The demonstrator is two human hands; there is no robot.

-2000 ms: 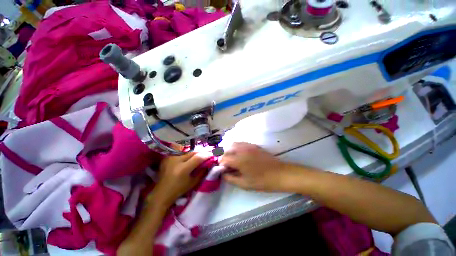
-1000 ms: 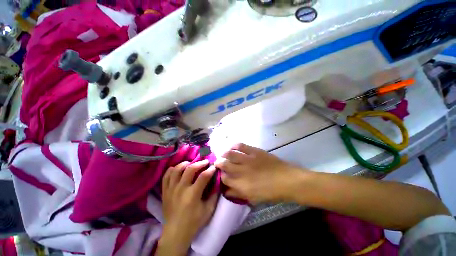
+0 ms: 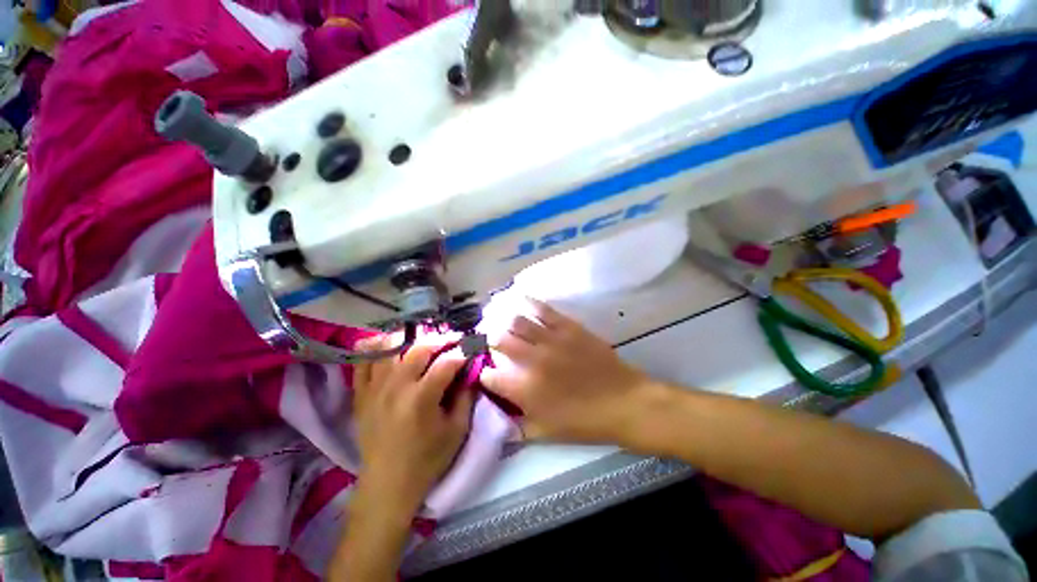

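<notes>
The white sewing machine (image 3: 546, 148) with a blue stripe lies across the view, its lamp glaring over the needle area. A magenta and pale garment (image 3: 193, 387) spreads left of the needle and runs under my hands to the table's front edge. My left hand (image 3: 412, 398) lies on the cloth just in front of the presser foot, fingers bent over the magenta part. My right hand (image 3: 557, 370) pinches the magenta cloth edge right beside the foot. The two hands are close together. The needle tip and fingertips are partly lost in the glare.
Scissors (image 3: 827, 332) with green and yellow handles lie right of the head, beside orange-handled snips (image 3: 876, 217) and a magenta scrap. A magenta heap (image 3: 148, 136) stands behind at the left. A magenta bundle (image 3: 773, 529) with a yellow strip is at lap level.
The broad magenta part at the left has shifted left and lies further under the machine head. The pale piece beneath my hands shows less. Both hands stay at the needle; the camera view has shifted slightly.
</notes>
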